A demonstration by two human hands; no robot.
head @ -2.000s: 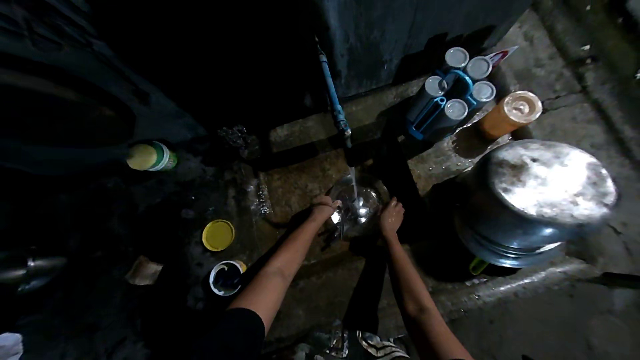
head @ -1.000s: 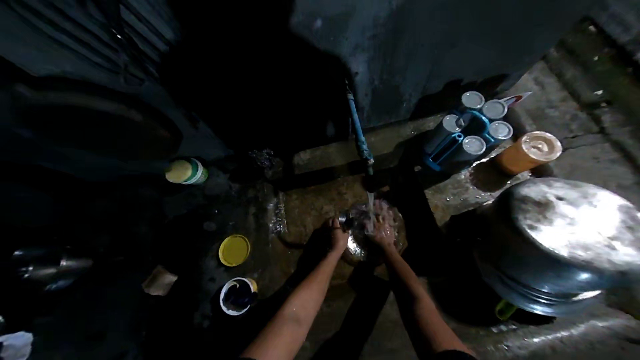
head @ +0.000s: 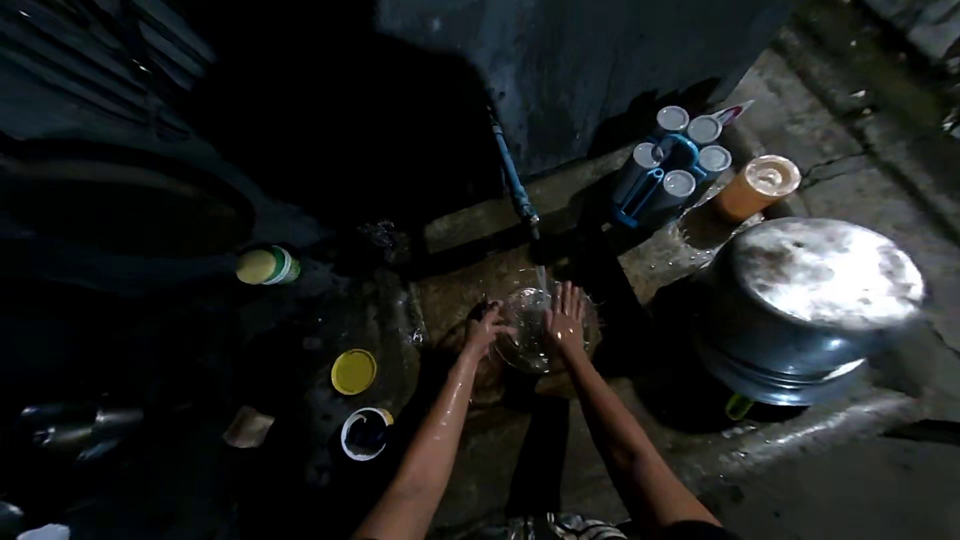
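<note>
Water runs from the tap on a blue pipe [head: 511,176] onto a round, shiny metal vessel [head: 527,341] in a low concrete basin. My left hand [head: 489,328] is at the vessel's left edge, its fingers spread. At the right side, my right hand [head: 566,321] lies flat with the fingers extended, beside the stream and over the vessel. Neither hand is closed around anything that I can see. Splashing water blurs the vessel's surface, so its exact shape is hard to tell.
Large upturned metal pots [head: 832,277] stand on the right. Behind them are an orange container [head: 757,187] and a blue carrier [head: 628,214] with several cups. At left lie a yellow lid [head: 353,372], a white-rimmed tub [head: 365,455] and a green-and-white container [head: 282,265].
My right hand was at the vessel's right edge, then near the stream with bent fingers; now it is flat with extended fingers. My left hand's fingers have spread.
</note>
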